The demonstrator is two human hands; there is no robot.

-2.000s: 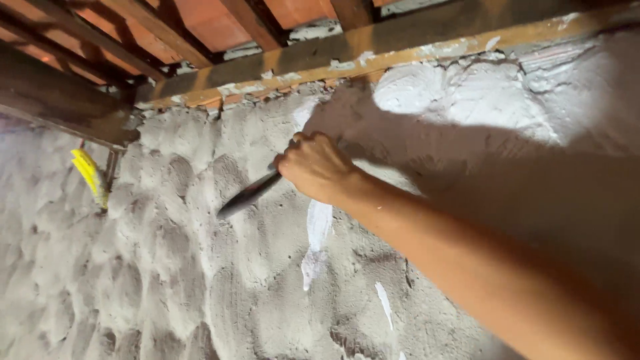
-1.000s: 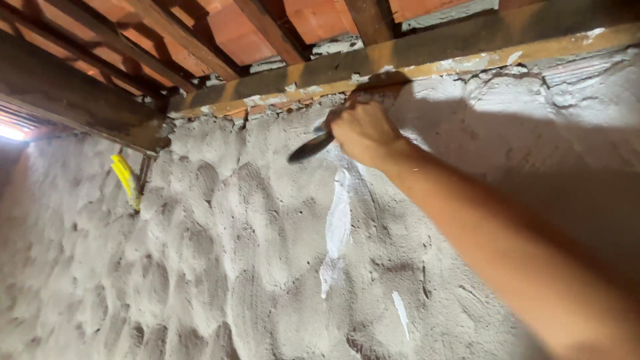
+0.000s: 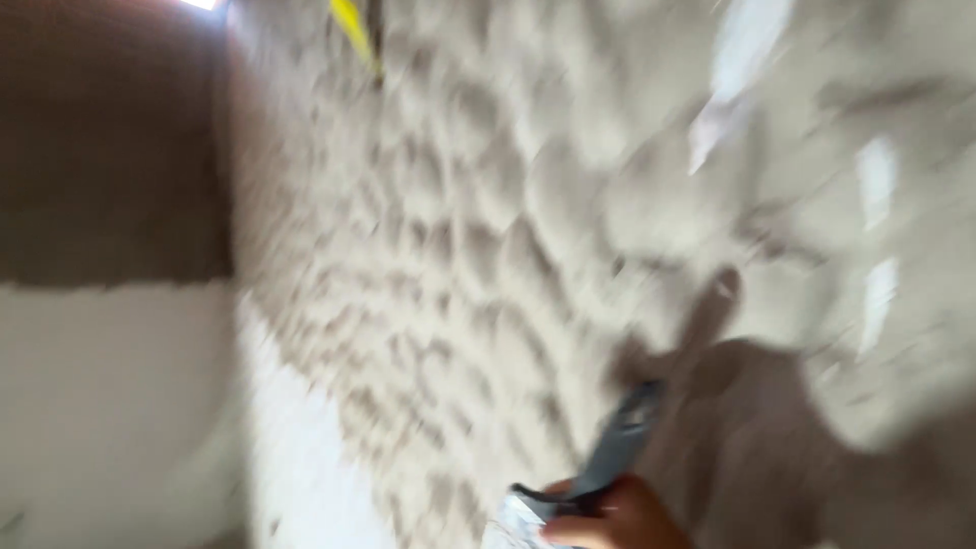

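My right hand (image 3: 621,522) is at the lower edge of the head view, closed on the grey handle of a tool (image 3: 618,442). The handle points up and to the right; the tool's head, at the lower left of the hand, is blurred and partly cut off, with whitish material on it, so its exact kind cannot be told. Behind it rises a rough, lumpy grey plastered wall (image 3: 488,252), with the shadow of the hand and tool on it. White streaks (image 3: 751,53) mark the wall at the upper right. My left hand is out of view.
A yellow strip-like thing (image 3: 352,29) hangs on the wall at the top left. Down the left side stands an adjoining wall, dark brown above (image 3: 114,145) and pale below (image 3: 114,404). A white patch (image 3: 305,457) covers the lower left of the rough wall.
My right hand has come down from just below the wooden beam to a low part of the wall. The tool's handle now points up and right. The view has swung down and left.
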